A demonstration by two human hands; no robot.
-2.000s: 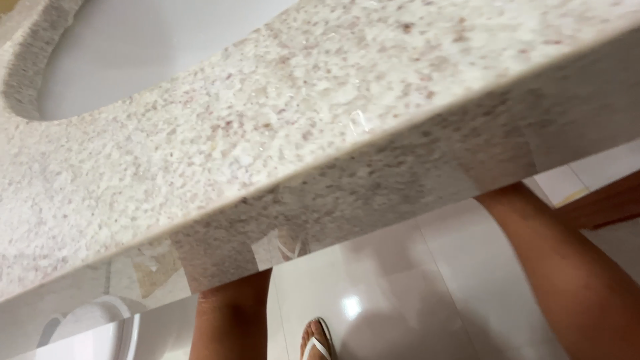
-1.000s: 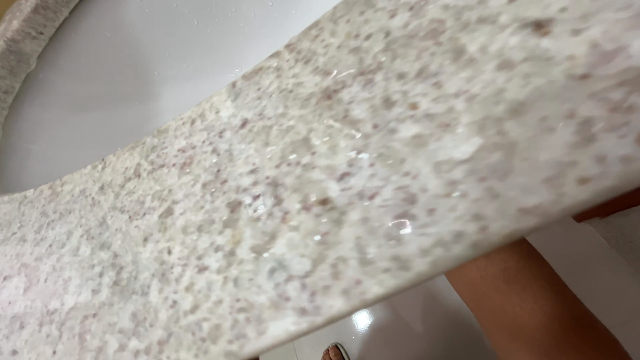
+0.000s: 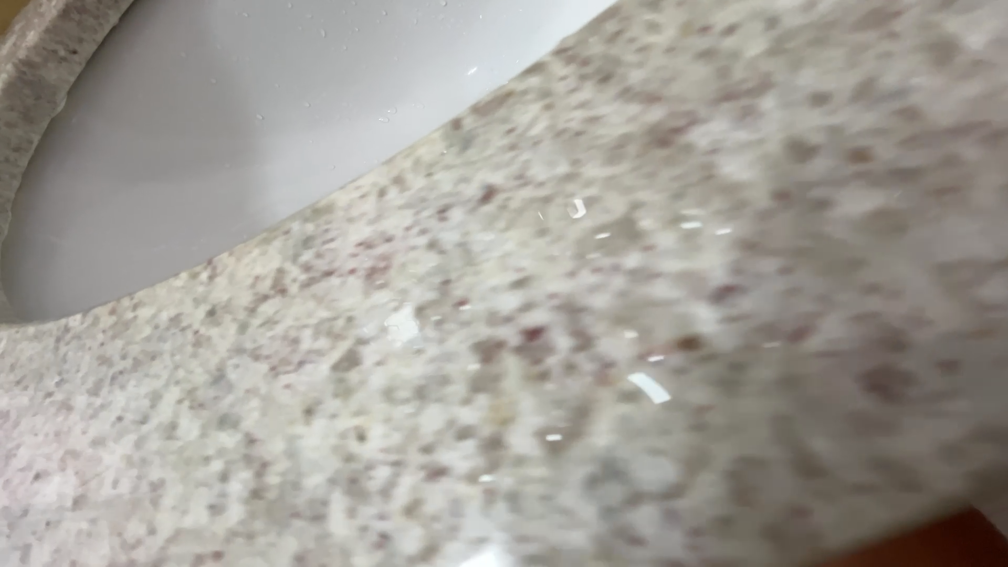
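Neither my left hand nor my right hand shows in the head view, so what they hold or touch cannot be told. A speckled stone countertop [image 3: 472,354] fills most of the picture, slightly blurred. Small shiny spots that look like water drops lie on its middle. At the upper left, a white sink basin [image 3: 236,142] is set into the cutout of the stone, with droplets on its inner surface.
The far rim of the stone [image 3: 59,63] curves around the basin at the upper left. The counter's front edge runs along the lower right, with a reddish-brown thing [image 3: 937,543] beyond it.
The view has moved closer to the countertop; the legs, the sandalled foot and the floor tiles seen earlier have left the picture.
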